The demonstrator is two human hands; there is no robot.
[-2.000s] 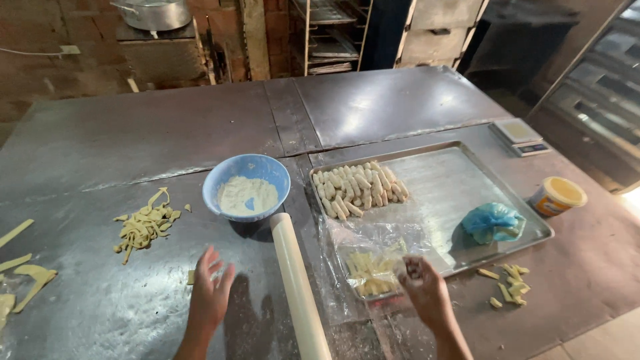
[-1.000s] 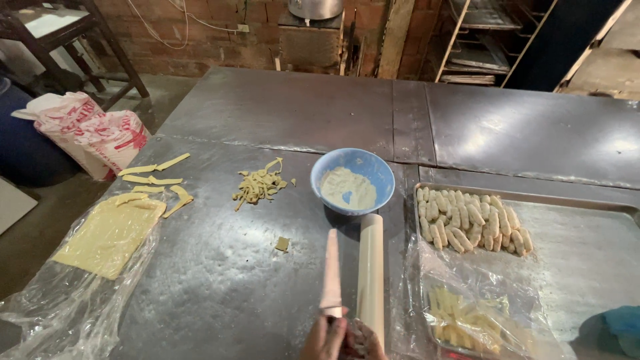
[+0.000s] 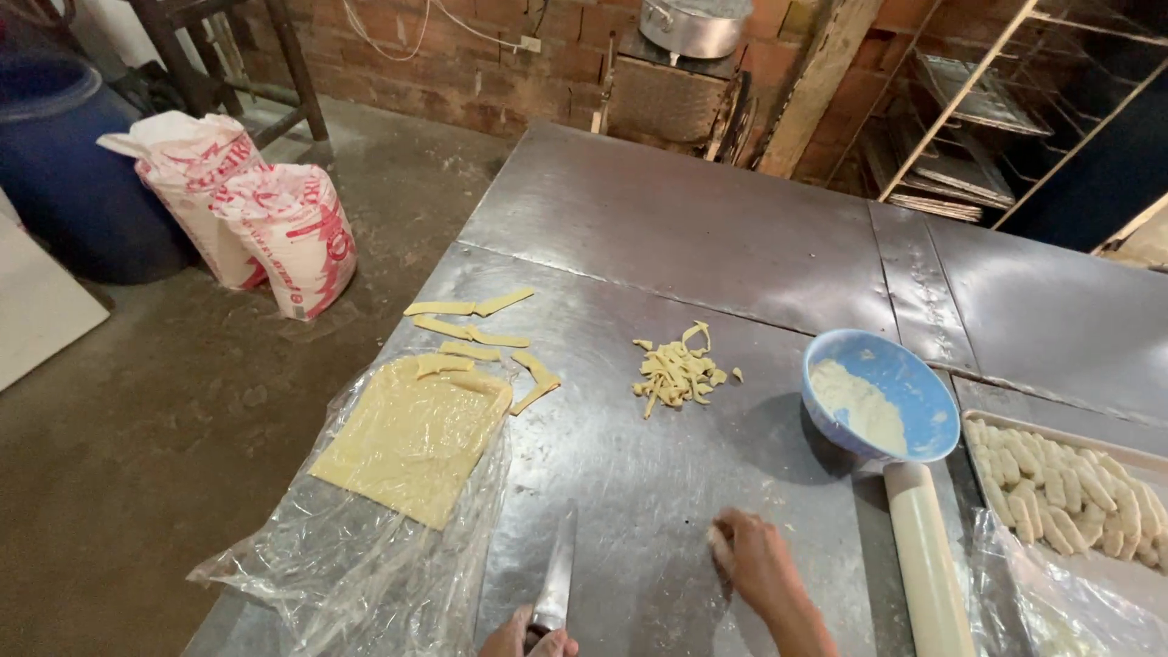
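Observation:
My left hand (image 3: 527, 637) is at the bottom edge, closed round the handle of a knife (image 3: 561, 566) whose blade points away from me. Over the metal table, my right hand (image 3: 753, 557) has curled fingers; whether they pinch anything is unclear. Beyond it lies a pile of dough scraps (image 3: 677, 372). Left of the knife, a flat dough sheet (image 3: 411, 433) rests partly under clear plastic film (image 3: 374, 566), with dough strips (image 3: 470, 332) around its far end. A blue bowl (image 3: 881, 392) of white flour stands right of the scraps, near a pale rolling pin (image 3: 926, 557).
A metal tray (image 3: 1122, 452) with rows of small dough pieces (image 3: 1063, 484) is at the right, partly under plastic. Two printed sacks (image 3: 297, 242) and a blue barrel (image 3: 82, 173) stand on the floor at left. Behind the table are a metal pot (image 3: 695, 27) and a tray rack (image 3: 967, 137).
The view has swung left. A second ago both hands were together at the knife beside the rolling pin; now the knife is in my left hand, nearer the dough sheet, and my right hand is apart.

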